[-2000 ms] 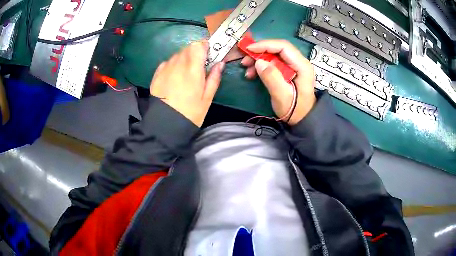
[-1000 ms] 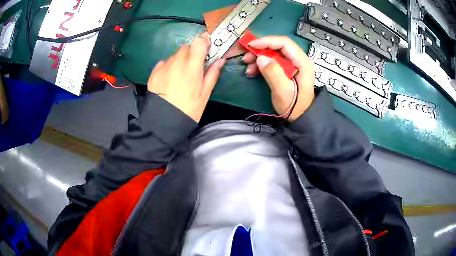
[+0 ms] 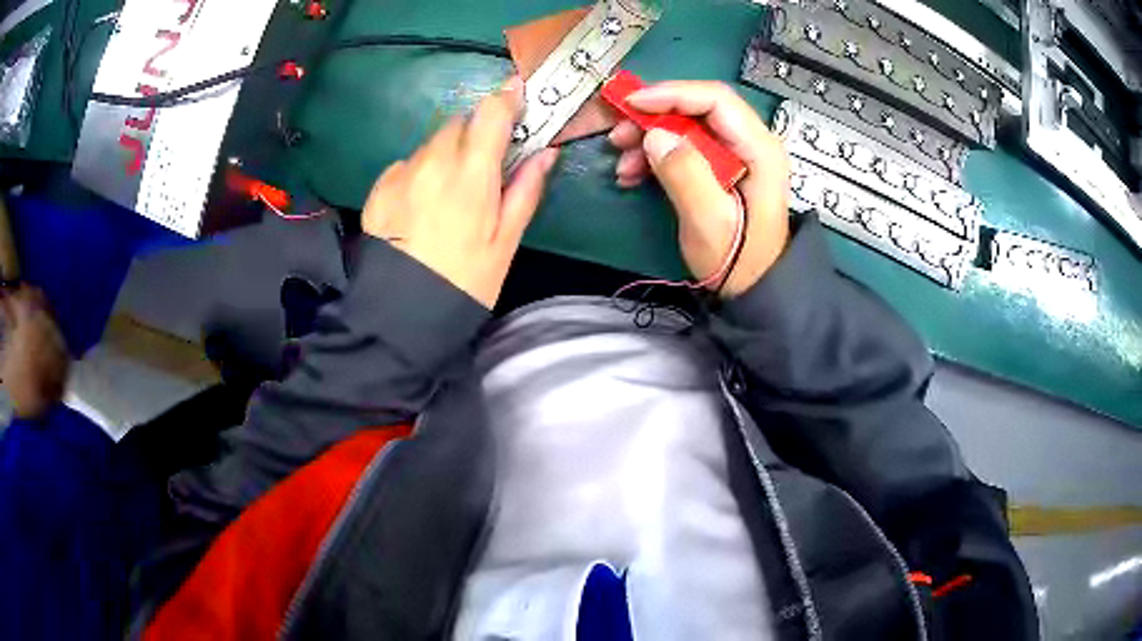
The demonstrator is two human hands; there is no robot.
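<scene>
My left hand holds the near end of a grey metal strip between thumb and fingers. The strip has a row of round features and lies slanted over a copper-brown plate. My right hand holds a red-handled pen like a pencil, its front end beside the strip's right edge. The pen's tip is too small to make out for certain. A thin red and dark lead trails from the handle past my right wrist.
Grey strips lie side by side at right on the green bench top, with a short strip beyond. A silver-black box with red lettering stands at left, a black cable near it. Another person's hand and blue sleeve show at far left.
The held strip has shifted down toward my left hand, so its far end now shows. My right hand and the pen have moved slightly up. Another person has come into view at left.
</scene>
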